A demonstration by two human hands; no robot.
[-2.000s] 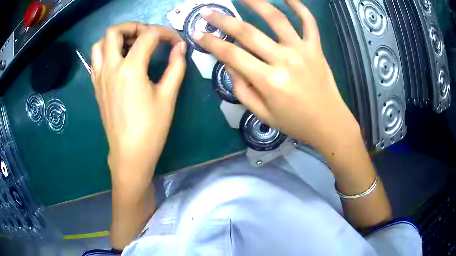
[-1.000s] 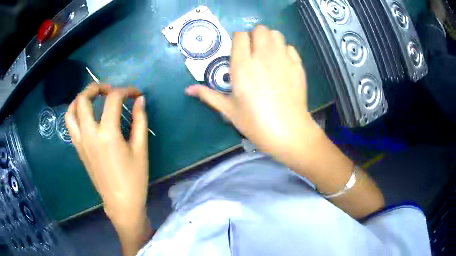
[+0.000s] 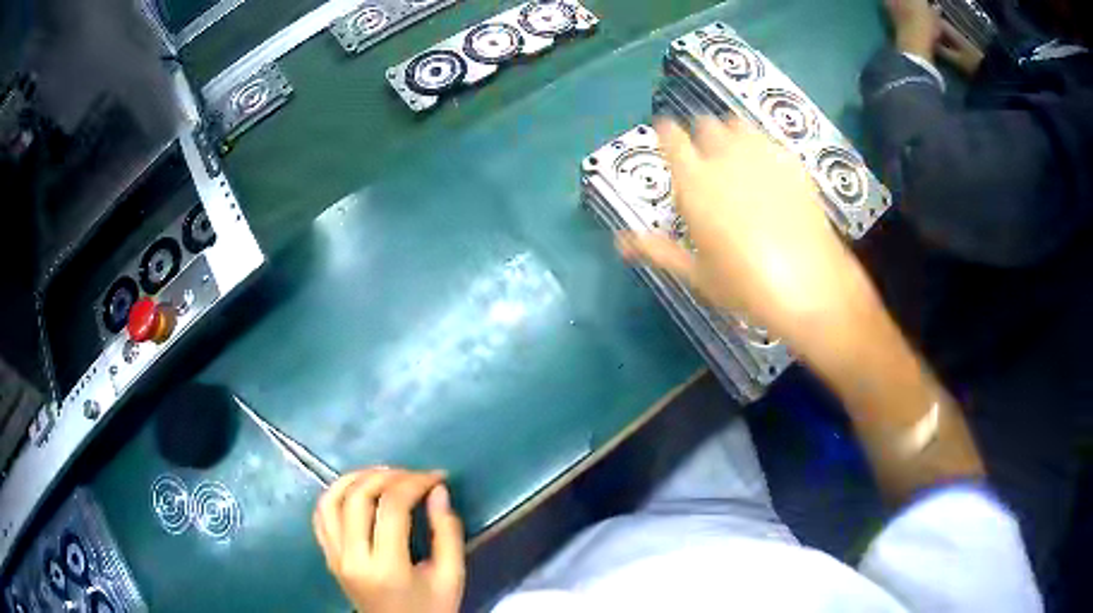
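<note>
My right hand [image 3: 749,222] is blurred over the near stack of silver three-ring plates [image 3: 641,180]. Its thumb and fingers are spread; whether it grips the top plate is unclear. My left hand [image 3: 390,539] is low in the centre, cut off by the lower edge, fingers curled towards the thumb; nothing is visible in it. Slim silver tweezers [image 3: 282,441] lie on the green bench with their rear end against or under this hand. Two clear ringed discs [image 3: 217,511] lie flat at left, below a dark round pad [image 3: 197,425].
A second plate stack [image 3: 785,114] stands behind the near one. A black-ringed three-seat jig [image 3: 493,46] lies at the far side, with other plates nearby. A red button [image 3: 148,320] is on the pale machine edge. A parts tray [image 3: 72,563] is lower left. Another person's sleeve [image 3: 959,162] is upper right.
The view has shifted right and further out. My right hand has left the black-ringed jig in front of me and is over the plate stack; that spot is bare green mat. My left hand remains by the tweezers.
</note>
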